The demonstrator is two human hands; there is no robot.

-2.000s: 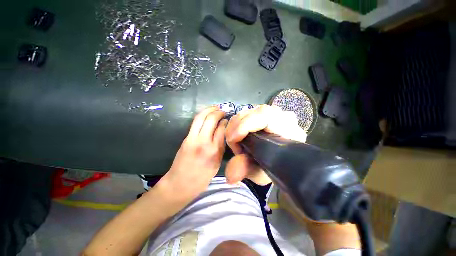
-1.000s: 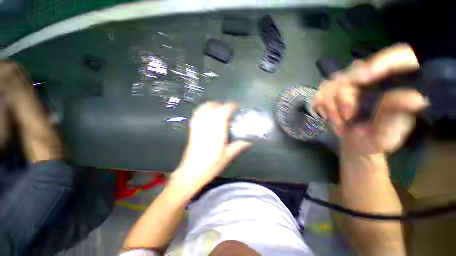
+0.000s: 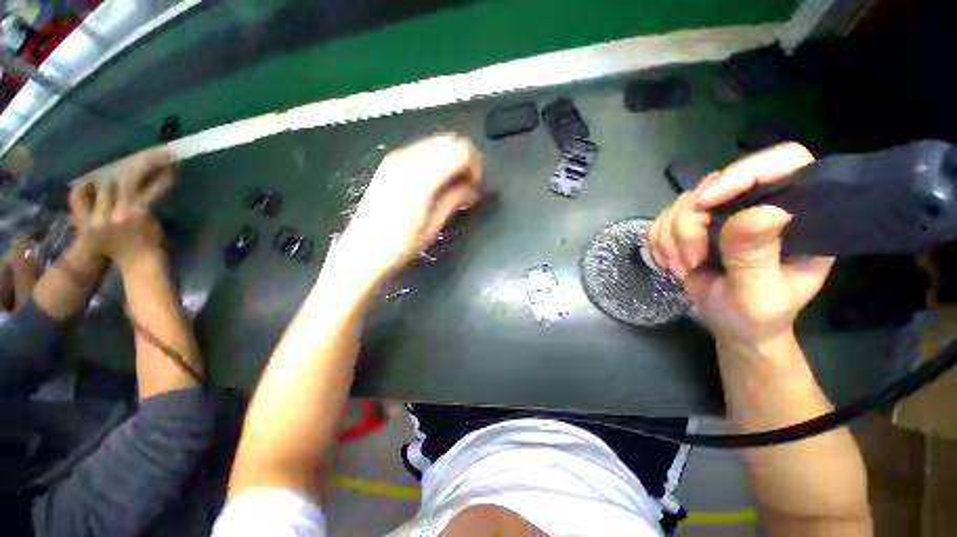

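My right hand (image 3: 740, 246) holds the thick dark electric screwdriver (image 3: 860, 199), its front end over the round screw dish (image 3: 635, 275). The bit tip is hidden by the fingers and the dish contents. My left hand (image 3: 425, 194) is over the heap of shiny metal fittings (image 3: 362, 184), fingers curled; whether it holds a fitting cannot be told. A black plastic housing (image 3: 544, 295), whitish with glare, lies on the bench left of the dish, touched by neither hand.
Black housings (image 3: 572, 166) and smooth black shells (image 3: 511, 120) lie behind the dish. Small dark assemblies (image 3: 293, 243) lie left of the heap. A neighbouring person's hands (image 3: 121, 215) are at far left. A pale edge strip (image 3: 441, 92) runs behind; the black cable (image 3: 777, 434) crosses at lower right.
My left hand has left the housing and moved up and left to the fittings. My right hand, at my left hand two seconds ago, has moved right to the dish with the screwdriver.
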